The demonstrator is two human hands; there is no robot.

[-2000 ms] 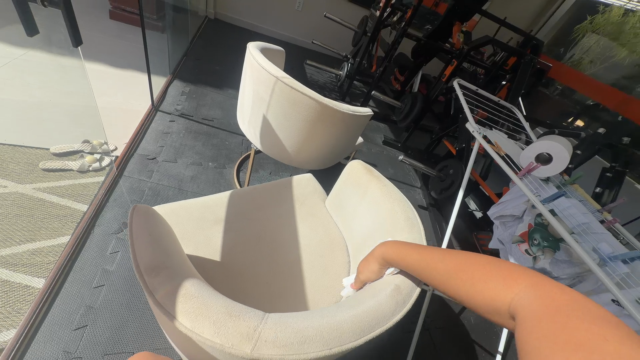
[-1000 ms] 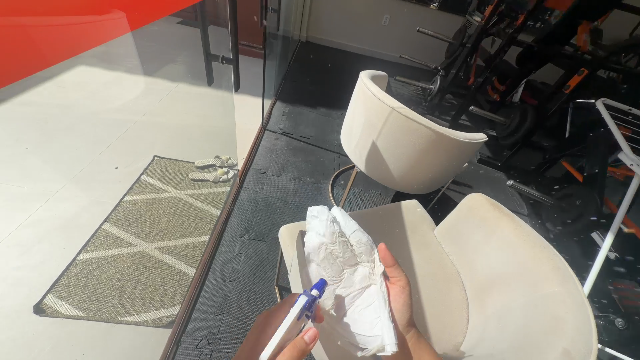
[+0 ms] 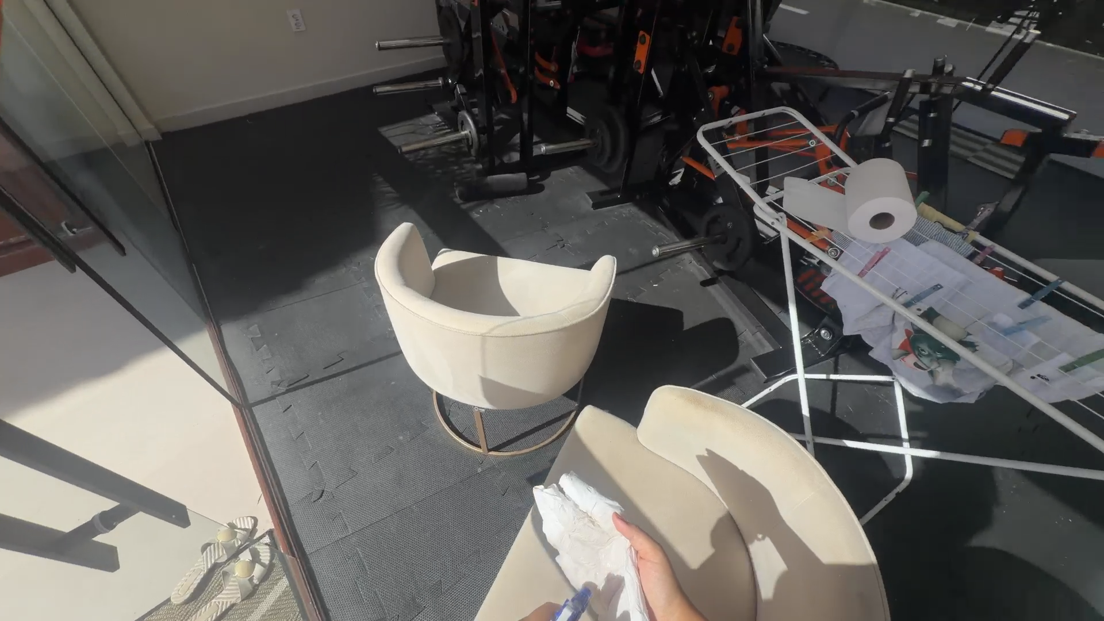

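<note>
My right hand (image 3: 660, 576) holds a crumpled white paper towel (image 3: 591, 539) over the seat of the near cream upholstered chair (image 3: 768, 483). At the bottom edge, my left hand (image 3: 542, 612) is mostly cut off by the frame. It grips a white spray bottle with a blue nozzle (image 3: 573, 604), pointed at the paper; only the nozzle end shows. Beyond the near chair, a second cream barrel chair (image 3: 496, 345) stands on a round metal base, its back toward me.
On the right, a white folding drying rack (image 3: 798, 328) bears clipped cloths (image 3: 936, 345) and a paper roll (image 3: 880, 200). Black and orange gym equipment (image 3: 621, 95) stands behind. Sandals (image 3: 228, 561) lie by the glass door (image 3: 112, 198) at left; interlocking mats (image 3: 371, 517) cover the floor.
Two seconds ago one hand pressed the white paper on the near chair's inner side; a second ago both hands came together with paper and spray bottle, as now. The view has swung noticeably.
</note>
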